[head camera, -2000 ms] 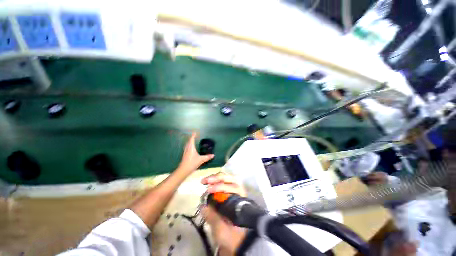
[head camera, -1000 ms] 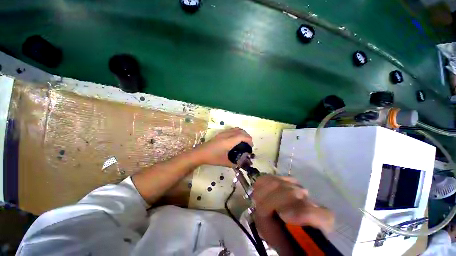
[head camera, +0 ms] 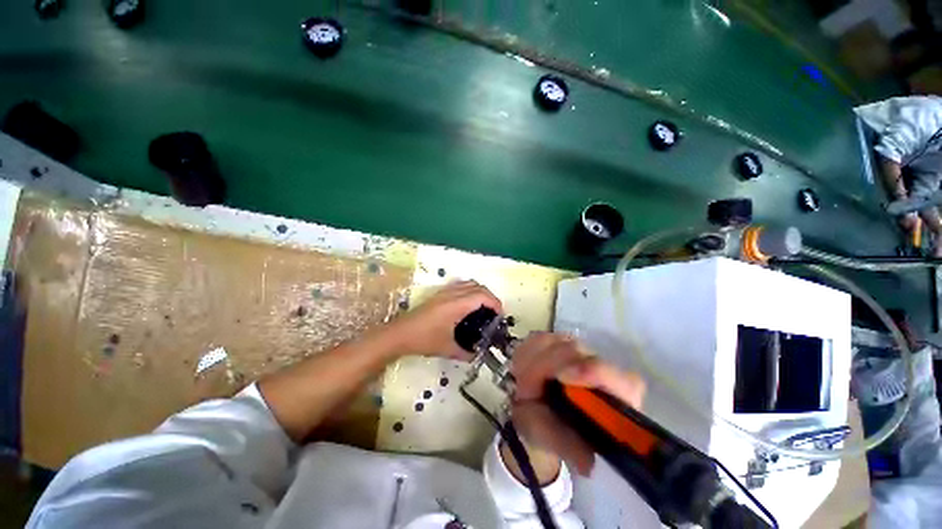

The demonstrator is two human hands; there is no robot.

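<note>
My left hand holds a black cylindrical housing over the cream, dark-spotted board. My right hand grips the auto-feed screwdriver, which has a black body and an orange-red section. The silver screwdriver nose meets the housing's end; the exact contact is too small to tell. A black cable loops down from the nose. My right hand is slightly blurred.
The green belt carries black discs with white faces and black housings, one near the white box. A clear tube loops over the box. Brown cardboard lies left. A person is at far right.
From one second ago, both hands, housing and screwdriver remain together at nearly the same place. The discs and housings on the belt have shifted left in view, and the white box appears slightly further left.
</note>
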